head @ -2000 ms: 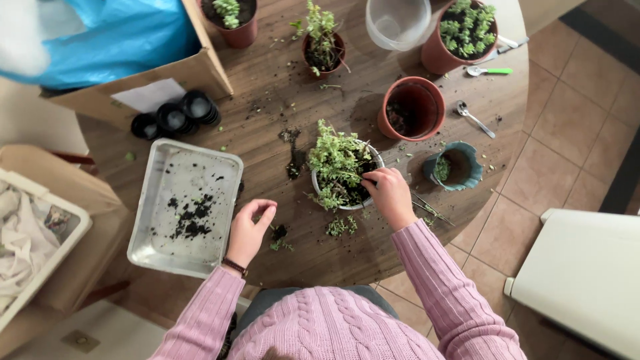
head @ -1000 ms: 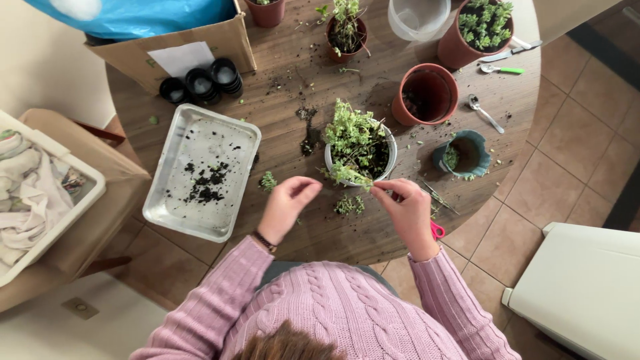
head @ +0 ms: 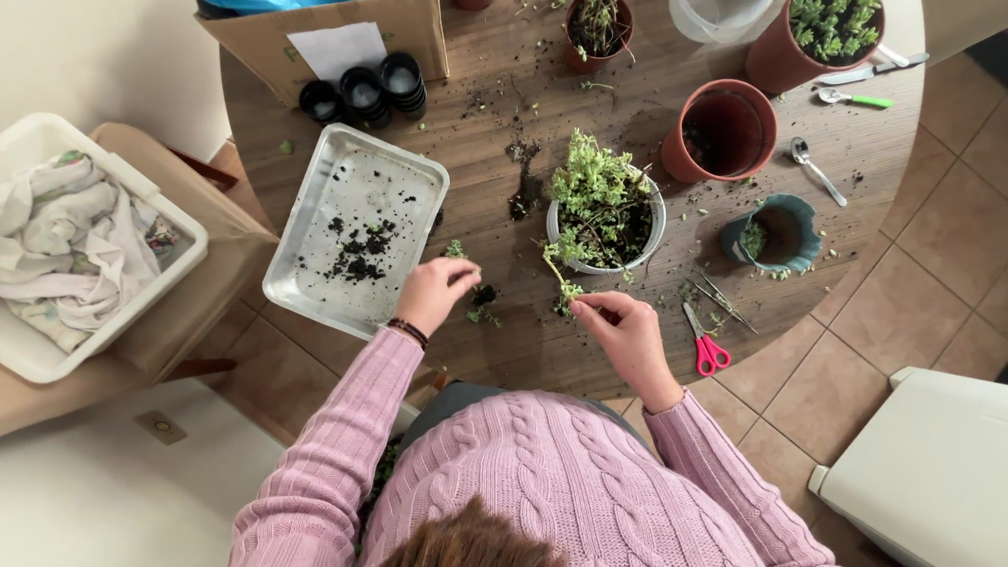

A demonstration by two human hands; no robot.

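Between thumb and fingers, my right hand [head: 626,339] grips a succulent stem [head: 559,277] at the near side of a white pot [head: 658,220]. That pot holds dark soil and a trailing succulent [head: 592,185]. My left hand [head: 435,293] is raised near the right edge of a metal tray [head: 281,272] with loose soil in it. Its fingertips are close together, and whether something small is between them cannot be told. A small cutting [head: 482,316] and a clump of soil lie on the wooden table between my hands.
Pink-handled scissors [head: 707,352] and tweezers [head: 726,301] lie right of my right hand. Beyond are a blue-green pot [head: 736,242], an empty terracotta-coloured pot [head: 677,150], a spoon [head: 819,173] and a knife [head: 854,76]. Stacked black pots [head: 362,98] stand before a cardboard box [head: 260,55].
My right hand took hold of a stem at the white pot's near side and has drawn it toward me. My left hand has moved away from the pot, toward the tray.
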